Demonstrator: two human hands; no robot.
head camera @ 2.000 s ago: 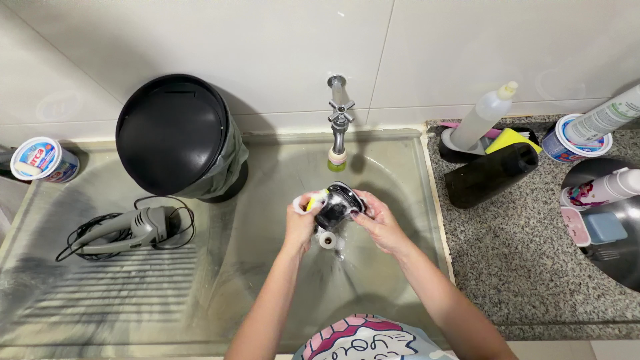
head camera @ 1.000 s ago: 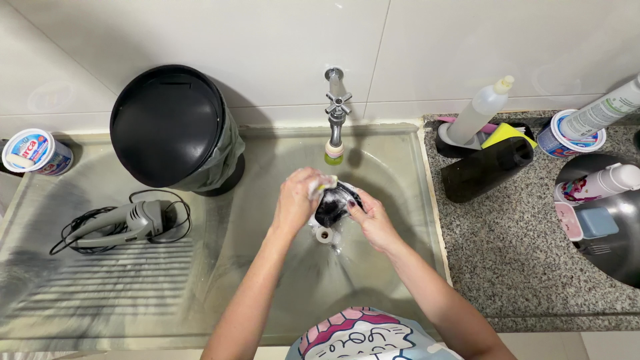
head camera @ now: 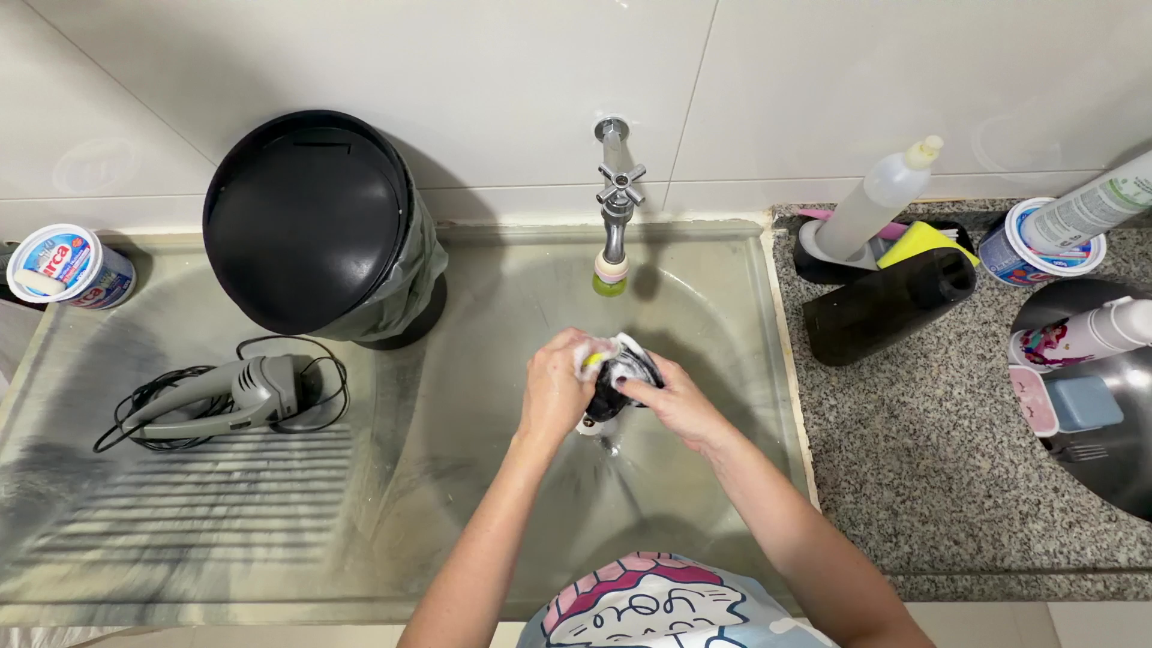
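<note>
Over the sink basin, my left hand grips a soapy yellow sponge, mostly hidden by foam and fingers. The sponge presses on the upper left of a small black part covered with white suds. What this part is I cannot tell. My right hand holds it from the right, with the thumb across its face. A white round piece shows just below the black part, near the drain. The metal tap with a green-tipped nozzle is above my hands.
To the left stand a black lidded bin, a grey corded handheld appliance and a plastic tub. On the granite counter at right are a dark bottle, a clear bottle, another tub and a metal basin holding containers.
Both hands stay on the black part, which has turned in their hold. My left hand with the sponge has shifted about its upper left side.
</note>
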